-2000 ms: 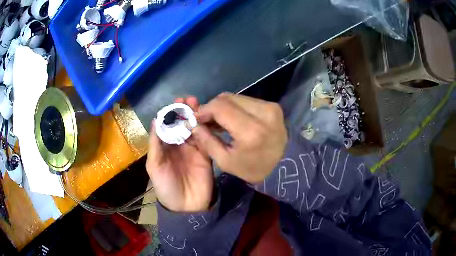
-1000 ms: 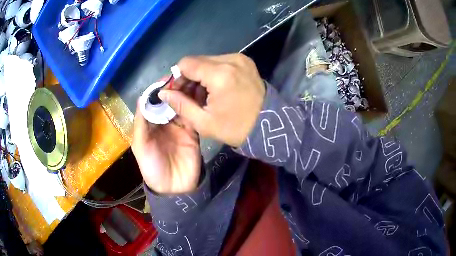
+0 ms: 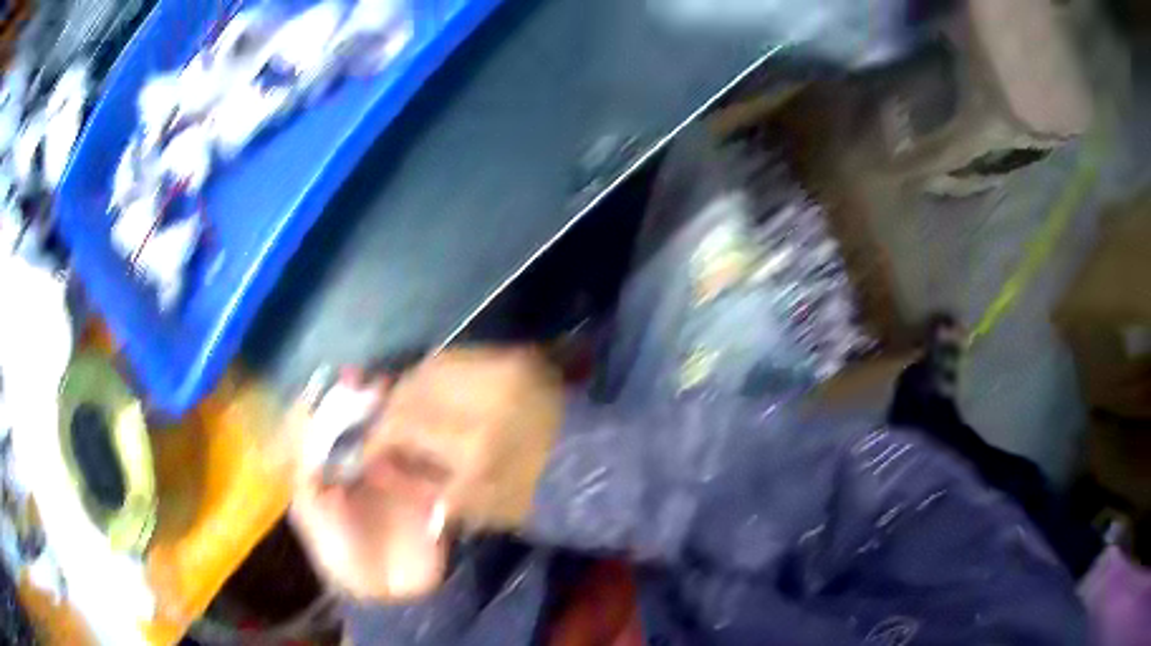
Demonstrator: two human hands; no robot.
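The frame is strongly blurred. A white screw-base housing (image 3: 341, 416) sits in my left hand (image 3: 366, 536), its opening partly in view with something dark inside. My right hand (image 3: 473, 435) is over the housing, its fingers at the rim and overlapping my left hand. A small white bit, maybe the wire plug (image 3: 437, 520), shows below the right fingers. Whether my right hand grips the housing or the wires cannot be told.
A blue tray (image 3: 271, 252) with many white housings lies upper left on a dark green mat (image 3: 467, 164). A gold-rimmed round device (image 3: 136, 454) is at left on an orange surface (image 3: 234, 461). A carton (image 3: 871, 271) of small parts stands at right, with a plastic stool (image 3: 1010, 76) behind.
The view has shifted and blurred. Both hands and the housing sit lower in the picture. The white plug is now below the right fingers, not above them. More housings show in the tray.
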